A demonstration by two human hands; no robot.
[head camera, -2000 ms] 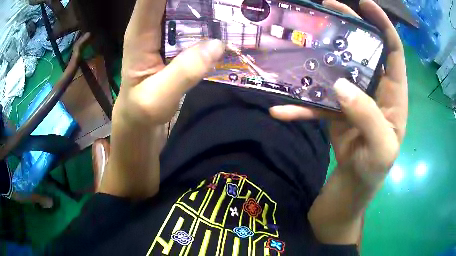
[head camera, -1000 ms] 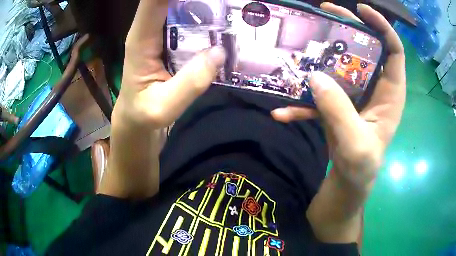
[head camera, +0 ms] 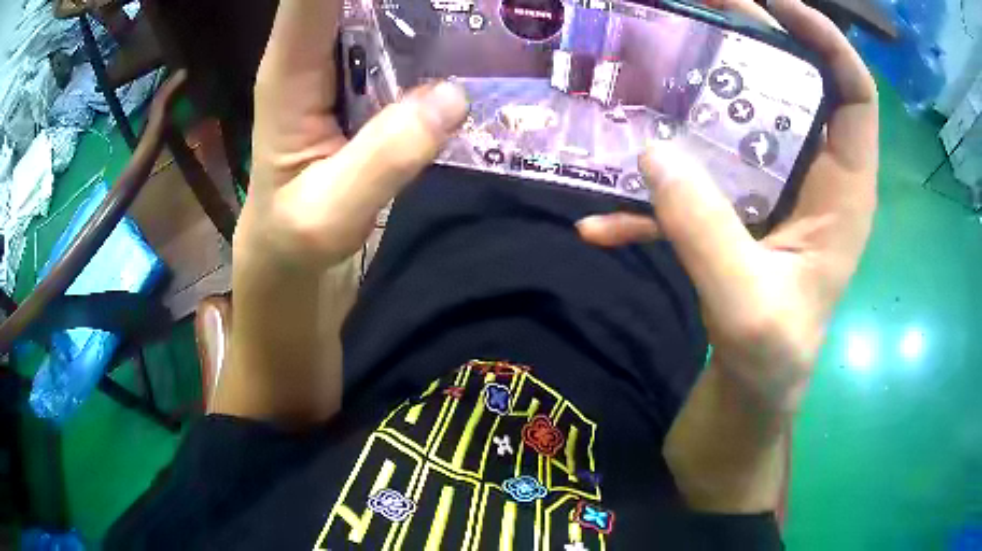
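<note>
A smartphone (head camera: 560, 102) with a dark rim is held sideways at the top of the view, its upper left part cut off by the frame edge. Its lit screen shows a pinkish-grey game scene with round icons at the right. My left hand (head camera: 323, 172) grips the phone's left end, thumb over the left of the screen. My right hand (head camera: 765, 258) grips the right end, its blurred thumb over the right half of the screen and a finger under the lower edge. The fingers behind the phone are mostly hidden.
I wear a black T-shirt (head camera: 485, 291) with a yellow pattern. At left are a brown wooden chair (head camera: 135, 194), crumpled blue plastic (head camera: 81, 344) and a whitish-grey heap (head camera: 54, 97). More blue plastic (head camera: 910, 70) is at the upper right. The shiny floor (head camera: 883, 431) is green.
The phone has shifted slightly left and up. My right thumb has moved left across the screen since the oldest frame and my left thumb slightly left. The game scene has changed.
</note>
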